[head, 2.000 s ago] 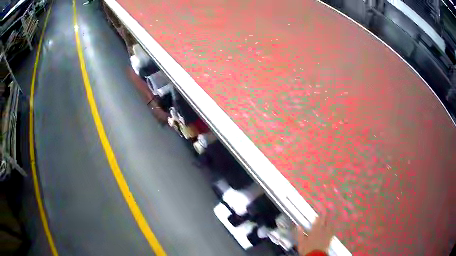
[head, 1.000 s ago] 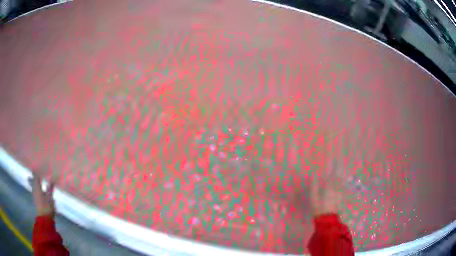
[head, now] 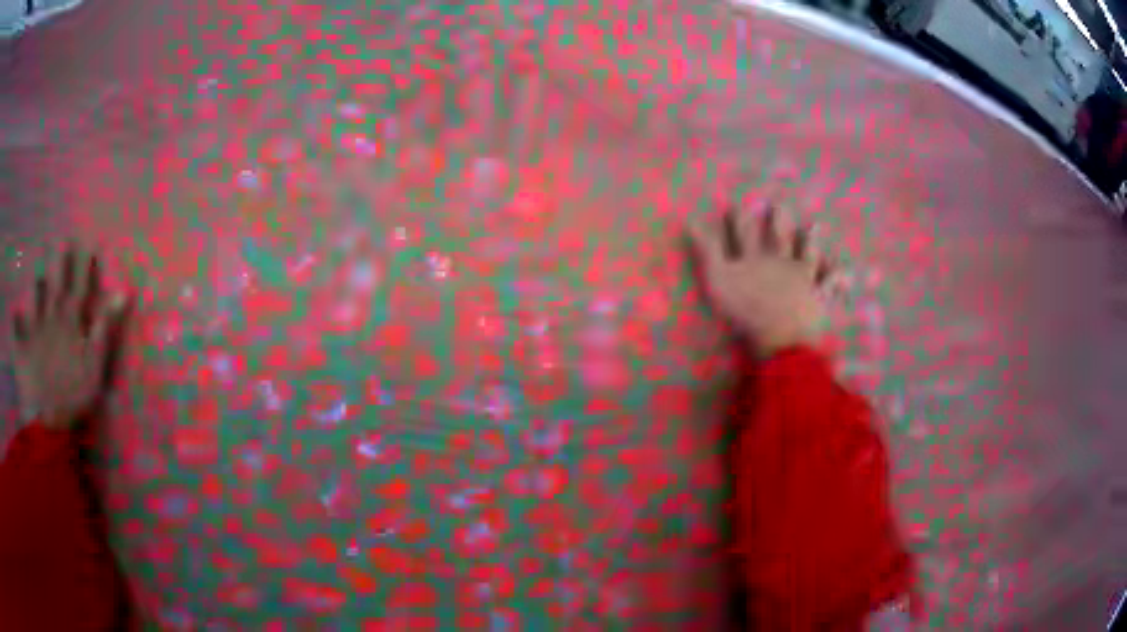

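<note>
The printed fabric ply [head: 433, 370], red floral on green ground, fills most of the head view. My left hand [head: 64, 340] is at the far left, palm down on the fabric with its fingers spread. My right hand [head: 769, 282] is right of the middle, flat on the fabric, fingers spread and pointing to the far side. Both hands are empty. Red sleeves cover both forearms. The fabric between the hands looks mostly flat, with faint creases toward the far side. The picture is somewhat blurred.
The white far table edge [head: 915, 68] curves across the upper right. Beyond it are dark and pale shapes and bright lights, too blurred to name. A bit of pale edge shows at the top left corner.
The view has swung from the aisle and near table edge to over the fabric. Both hands have moved forward, away from the near edge, and lie farther in on the ply.
</note>
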